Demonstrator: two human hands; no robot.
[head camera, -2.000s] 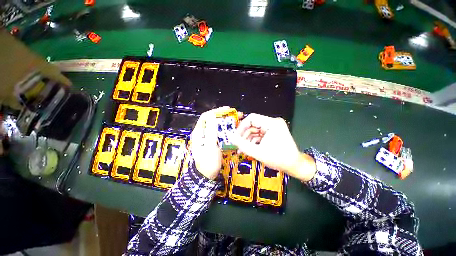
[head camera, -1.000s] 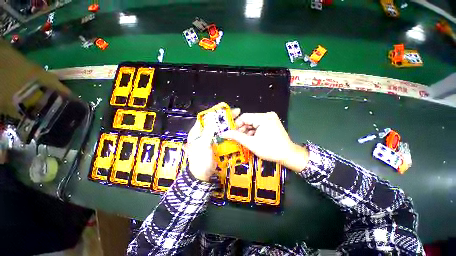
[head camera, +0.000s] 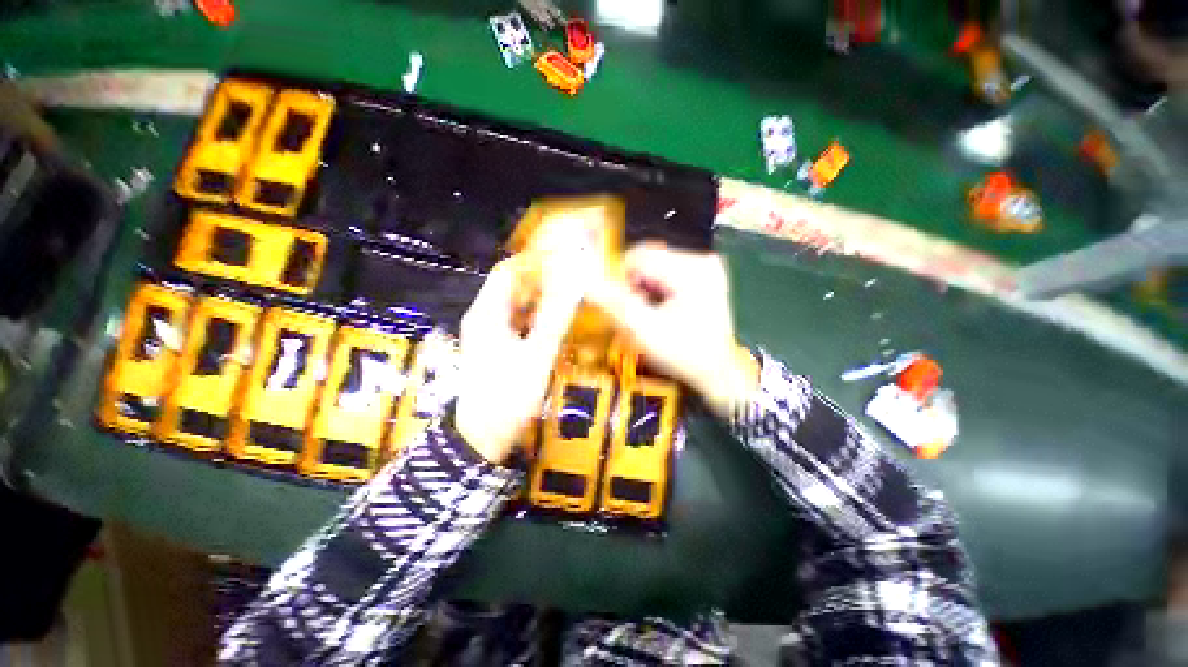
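Note:
My left hand holds a yellow-orange housing above the black blister tray. My right hand is at the right side of this housing, its fingers bent close against it. A pale area shows on the housing between the hands; blur hides what it is and whether the right fingers pinch a part. More yellow-orange housings with dark windows lie in the tray, in a front row and at its left. My left hand and sleeve hide part of the front row.
A pile of red, white and grey parts lies on the dark green bench at the right. Beyond a pale strip, the green belt carries scattered white and orange-red parts. A blurred grey bar is at the right edge.
The view has shifted and tilted, so the tray appears farther left and higher. The housing has been raised and turned between my hands; both hands remain at it.

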